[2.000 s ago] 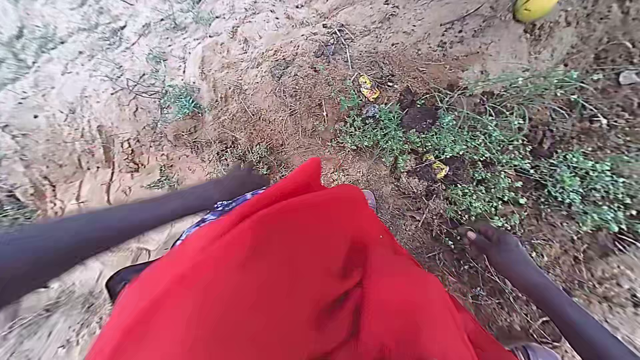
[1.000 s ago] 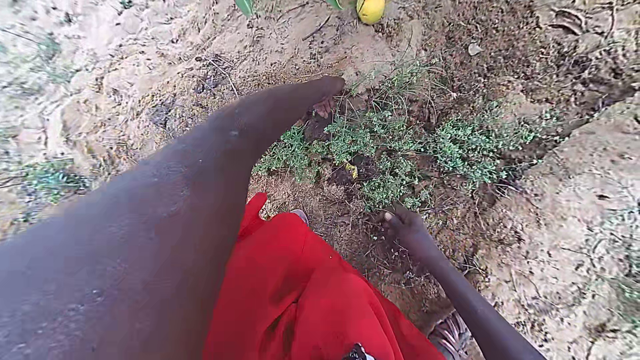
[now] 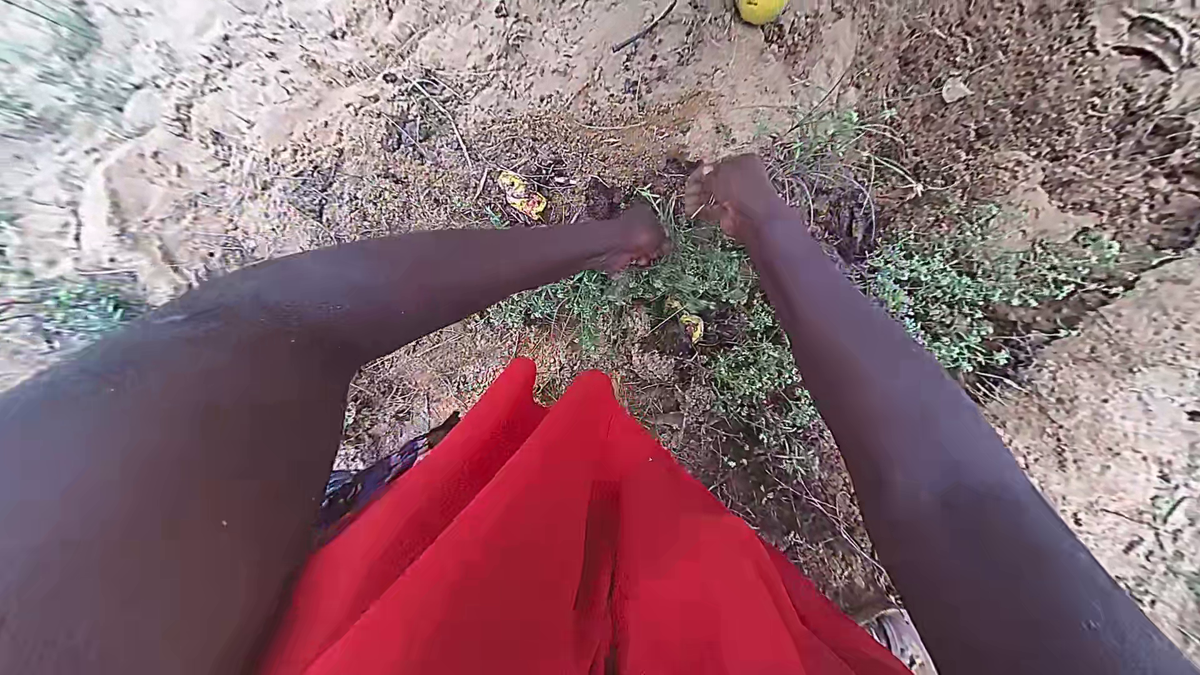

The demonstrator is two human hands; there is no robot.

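My left hand [image 3: 640, 240] is curled low among the green weeds [image 3: 694, 272], near the middle of the view. A little to its right and higher, my right hand [image 3: 736, 195] is at the weeds' upper edge with its fingers bent. Some stems show between the two hands. The fingertips are partly hidden, so whether either hand grips stems cannot be told. A yellow scrap [image 3: 522, 195] with dark marks lies above my left forearm. A smaller yellow piece [image 3: 691, 327] lies in the weeds below the hands.
A yellow fruit [image 3: 760, 9] lies on the bare soil at the top edge. More low weeds [image 3: 947, 281] grow right of my right forearm. A thin stick [image 3: 645, 26] lies at the top. Red cloth [image 3: 600, 525] that I wear covers the lower middle.
My right hand has moved up from beside the lower weeds to their upper edge. My left hand, at the weeds' top one second ago, is now lower among them, near my right hand.
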